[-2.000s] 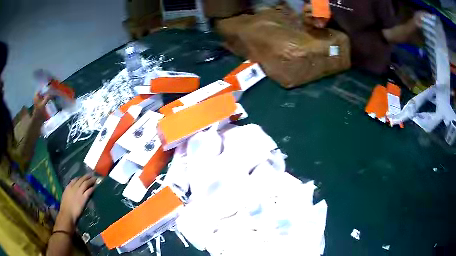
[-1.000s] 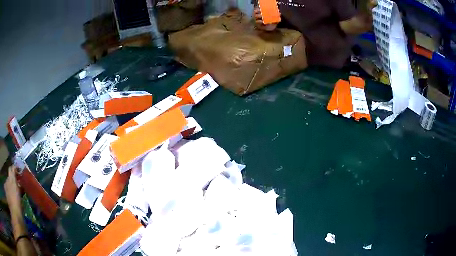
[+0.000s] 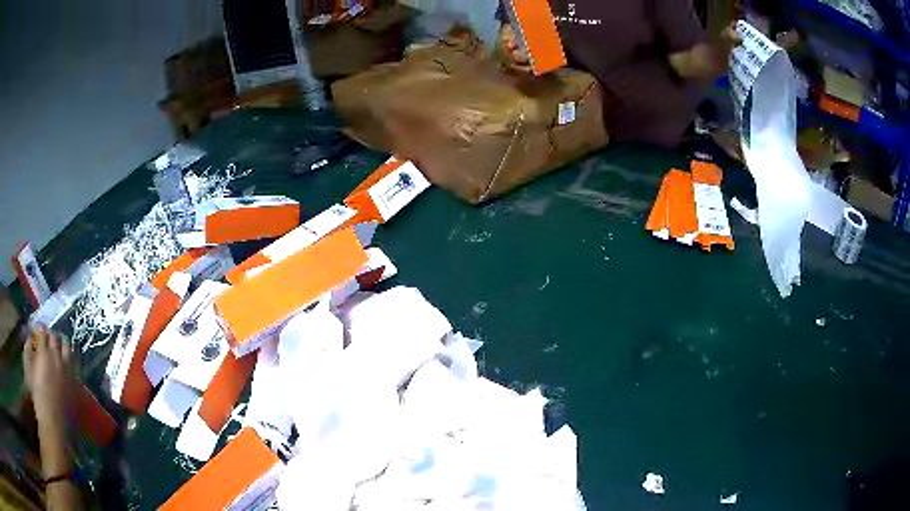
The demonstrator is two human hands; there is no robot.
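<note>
Neither of my hands is in view. A large crumpled heap of white wrapped units [image 3: 419, 429] lies nearest in front of me, overexposed. Several orange and white retail boxes lie beside it on the left; one orange-topped box [image 3: 294, 289] rests over others at the heap's far edge. Another orange box [image 3: 225, 479] lies at the near left, cut off by the bottom edge. Some boxes show a dark round product picture.
White thin cords [image 3: 130, 264] and a clear bottle [image 3: 173, 190] are far left. Another person's hand [image 3: 48, 364] is at a box there. A brown sack [image 3: 449, 115] lies across the dark green table [image 3: 639, 349]. A second person holds an orange box [image 3: 539, 35] and a label strip [image 3: 778, 160].
The view has swung right, so the table's things sit further left. The left person's hand has gone to a box at the left edge. The label strip hangs lower, and the far person's orange box is tilted.
</note>
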